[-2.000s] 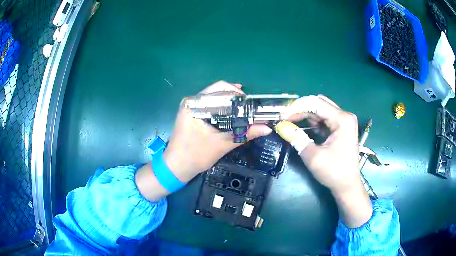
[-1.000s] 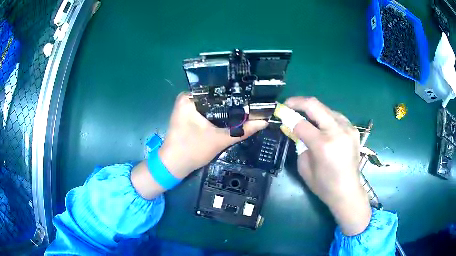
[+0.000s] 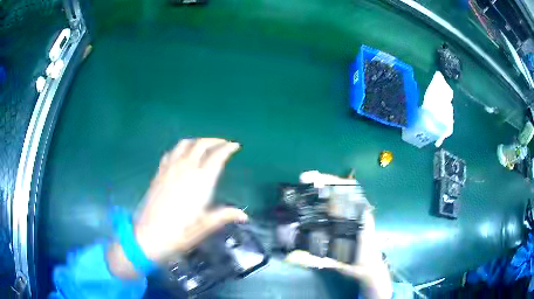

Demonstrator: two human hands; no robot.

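Observation:
My left hand (image 3: 181, 204), blurred and with a blue band at the wrist, is open and empty, its thumb and fingers spread. It is over the upper left part of the black opened housing (image 3: 234, 251) on the green bench. My right hand (image 3: 366, 251) holds the black circuit board (image 3: 316, 222) with silver parts, thumb on one side and fingers on the other, to the right of the housing. The board is blurred, so its details cannot be told.
A blue bin (image 3: 411, 87) of small black pieces stands at upper right, beside a white box (image 3: 423, 133) and a white cloth (image 3: 439, 99). A gold-yellow lump (image 3: 385, 158) lies below. Another black housing (image 3: 449, 184) lies at right. A metal rail (image 3: 35, 134) runs along the left.
The view has turned to the right. My left hand has let go of the board and opened. The board is now in my right hand, to the right of the housing.

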